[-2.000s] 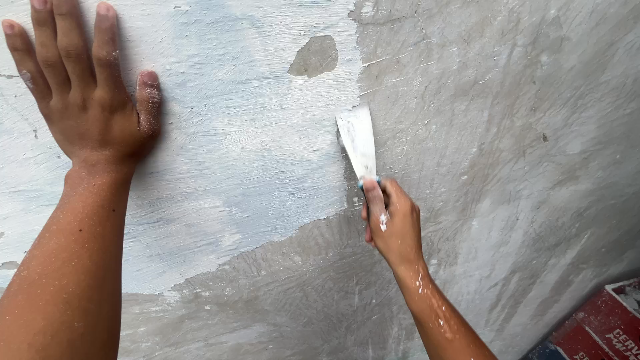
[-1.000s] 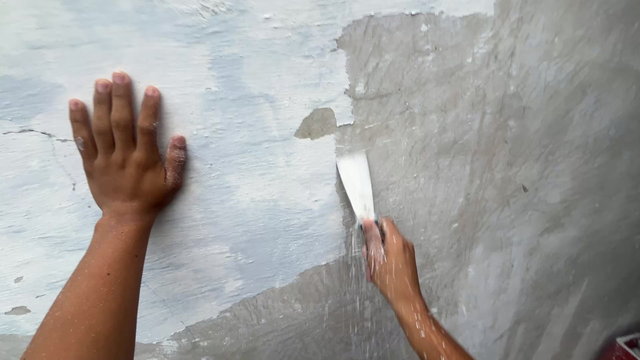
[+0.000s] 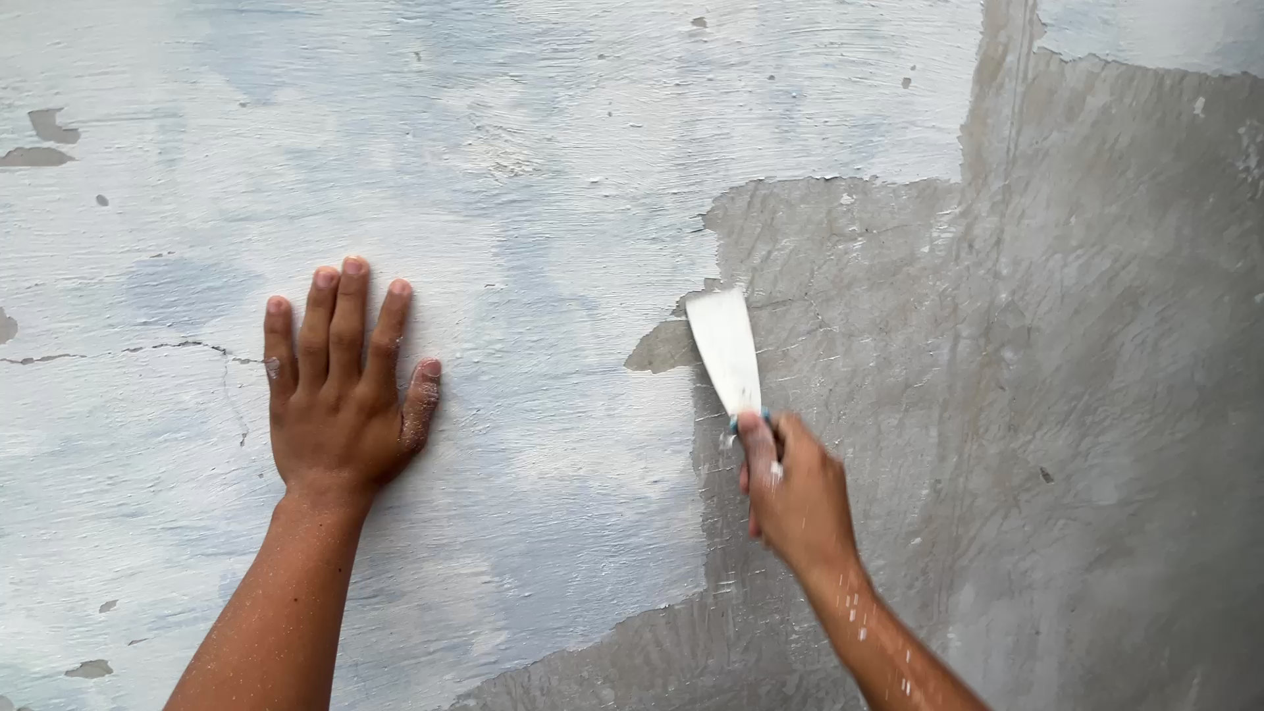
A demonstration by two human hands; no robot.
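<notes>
My left hand (image 3: 341, 415) lies flat with its fingers apart on the whitish-blue painted wall (image 3: 563, 474), its thumb and fingertips dusted white. My right hand (image 3: 800, 484) is closed around the handle of a putty knife (image 3: 728, 351), whose white-coated metal blade points up and slightly left. The blade's tip is at the ragged paint edge, just right of a small bare patch (image 3: 662, 348). White flecks are on my right wrist and forearm. Most of the knife's handle is hidden in my fist; a blue bit shows near the blade.
Bare grey plaster (image 3: 987, 425) spreads over the right side and along the bottom of the wall. Another piece of paint (image 3: 1155, 35) remains at the top right. A thin crack (image 3: 178, 346) runs left of my left hand, with small chipped spots around.
The bare patch near the blade, closed off by paint two seconds ago, now joins the grey plaster. The putty knife has moved up along the paint edge to it. The view has shifted.
</notes>
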